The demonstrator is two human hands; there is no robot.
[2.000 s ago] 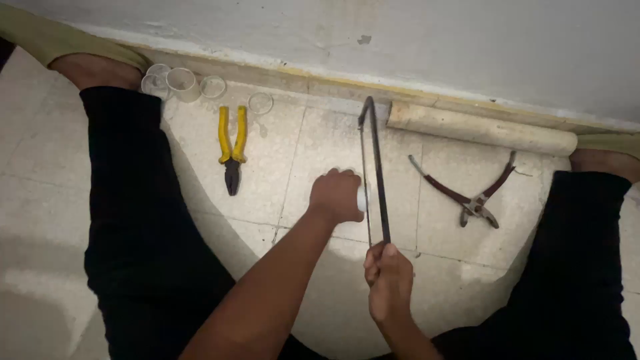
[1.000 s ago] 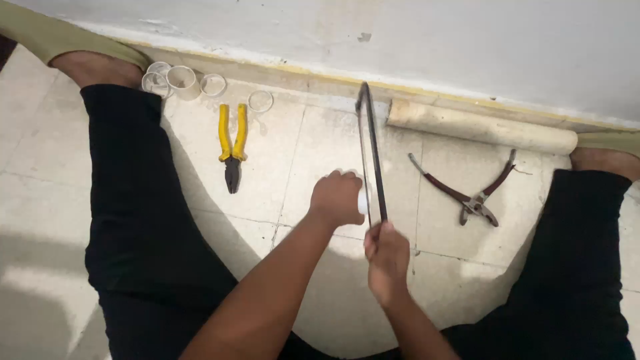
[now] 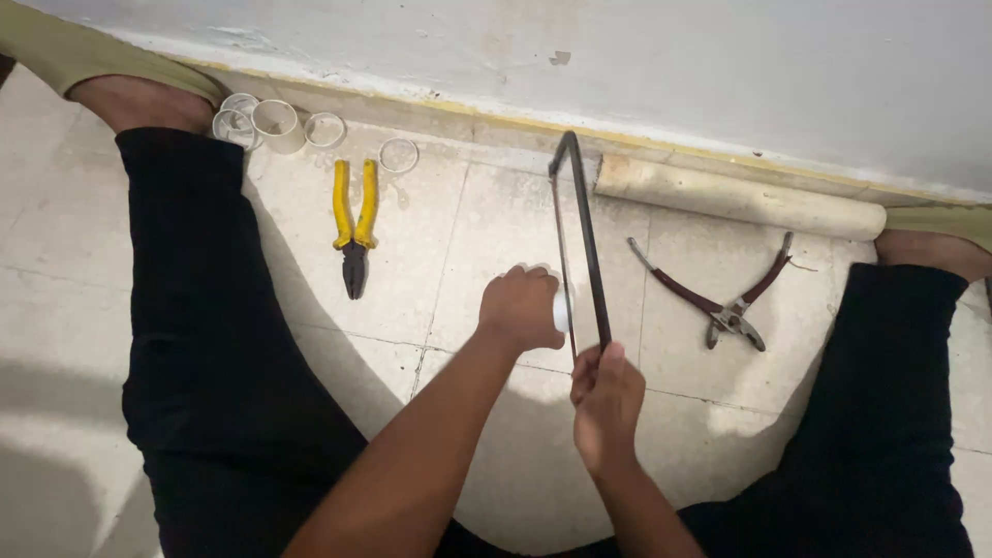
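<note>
My left hand [image 3: 523,310] is closed around a short white piece, likely plastic pipe [image 3: 562,311], on the tiled floor; most of it is hidden under my fingers. My right hand [image 3: 608,395] grips the near end of a hacksaw [image 3: 587,240] with a thin dark frame. The saw points away from me, toward the wall, and its blade crosses the right end of the white piece. Whether the teeth are inside a cut cannot be told.
Yellow-handled combination pliers [image 3: 355,232] lie at left, below several cut pipe rings [image 3: 324,130]. Slip-joint pliers [image 3: 725,310] with dark red handles lie spread at right. A long off-white pipe [image 3: 736,194] rests along the wall base [image 3: 465,120]. My legs flank the floor area.
The hacksaw and my right hand have shifted a little back and forth along the blade's line. My left hand stays in place on the white piece.
</note>
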